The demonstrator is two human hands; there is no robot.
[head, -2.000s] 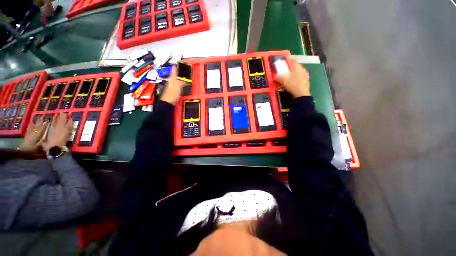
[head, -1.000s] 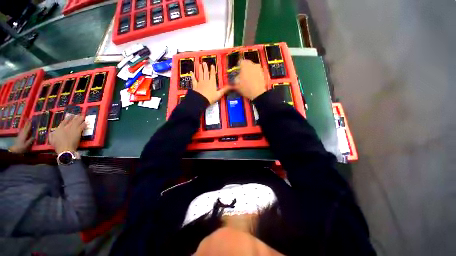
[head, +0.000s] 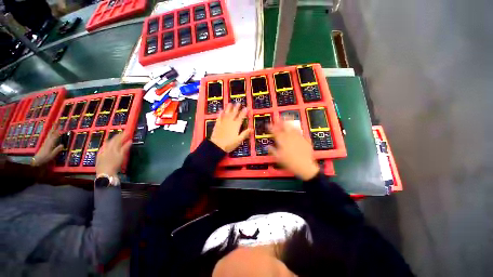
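Note:
A red phone tray (head: 339, 142) lies in front of me on top of another red tray. Its back row holds keypad phones (head: 260, 92) with yellow trim, screens up and dark. The front row also shows yellow-trimmed phones; one slot right of centre shows a pale surface, partly hidden by my right hand. My left hand (head: 231, 129) is over the front row, left of centre, fingers spread. My right hand (head: 292, 147) is blurred over the front row, right of centre; whether it grips a phone is not clear.
Loose batteries (head: 168, 111) are heaped left of my tray. A neighbouring person's hands (head: 112, 155) are on another phone tray (head: 135, 116) at left. A further phone tray (head: 186, 51) lies on a white sheet (head: 246, 32) behind. A side tray (head: 390, 157) is beyond the bench's right end.
White and blue battery faces in the front row have given way to yellow-trimmed phone fronts. My left hand moved down to the front row; my right hand moved down and right.

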